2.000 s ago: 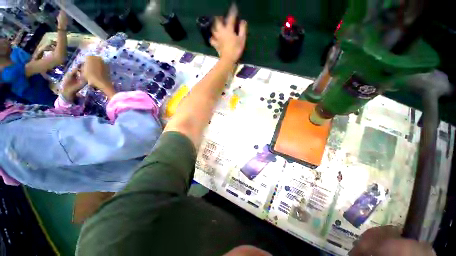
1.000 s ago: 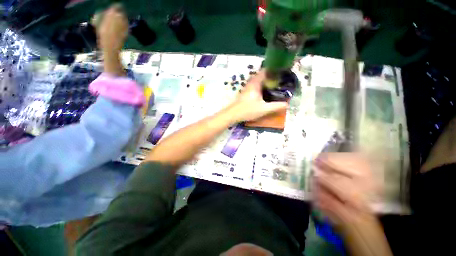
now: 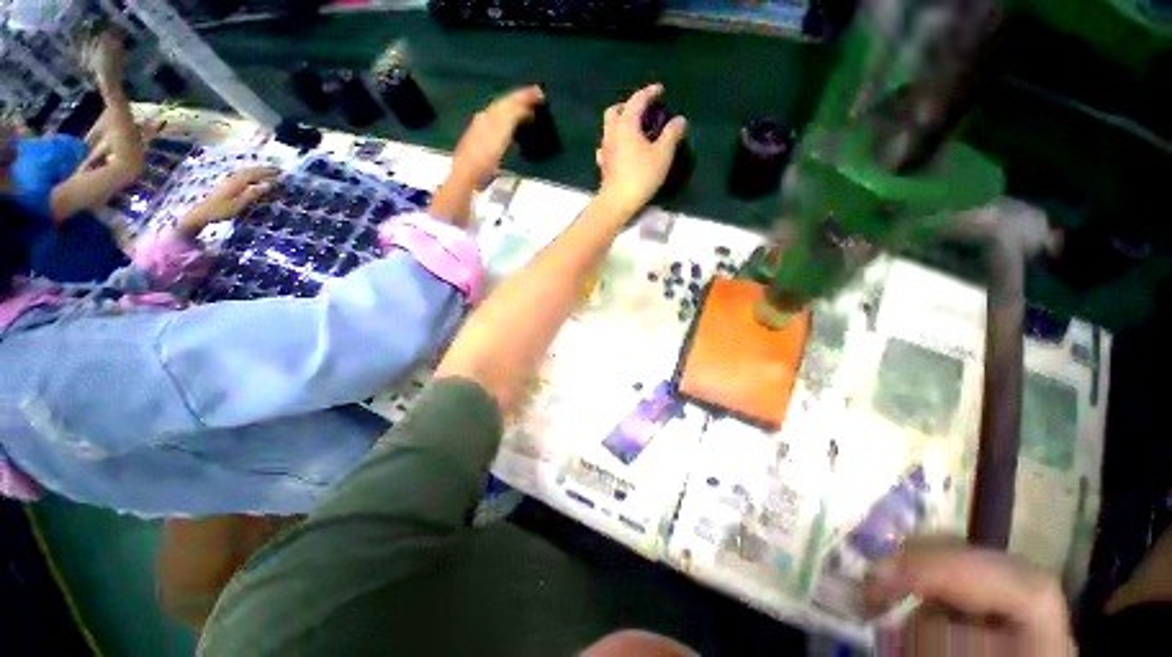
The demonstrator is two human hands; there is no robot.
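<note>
My left hand (image 3: 639, 157) reaches over the far table edge to the conveyor, its fingers around the top of a black round housing (image 3: 659, 118). My right hand (image 3: 983, 593), cut off by the bottom edge and blurred, is at the lower end of the dark press lever (image 3: 997, 424) and appears to grip it. The green press (image 3: 842, 193) stands over the orange pad (image 3: 745, 353). Its pale ram tip (image 3: 775, 312) points down at the pad, with no housing under it. Small dark discs (image 3: 694, 280) lie scattered beside the pad.
The green conveyor (image 3: 591, 64) carries more black housings (image 3: 762, 157). At left, a co-worker's blue sleeve (image 3: 257, 366) and hand (image 3: 488, 139) reach across the table. A tray of dark parts (image 3: 309, 218) lies there. Printed sheets (image 3: 578, 436) cover the table.
One second ago my left hand held a housing on the pad under the ram; now it is at the conveyor and the pad is bare. The co-worker's hand has also shifted, and the view has turned.
</note>
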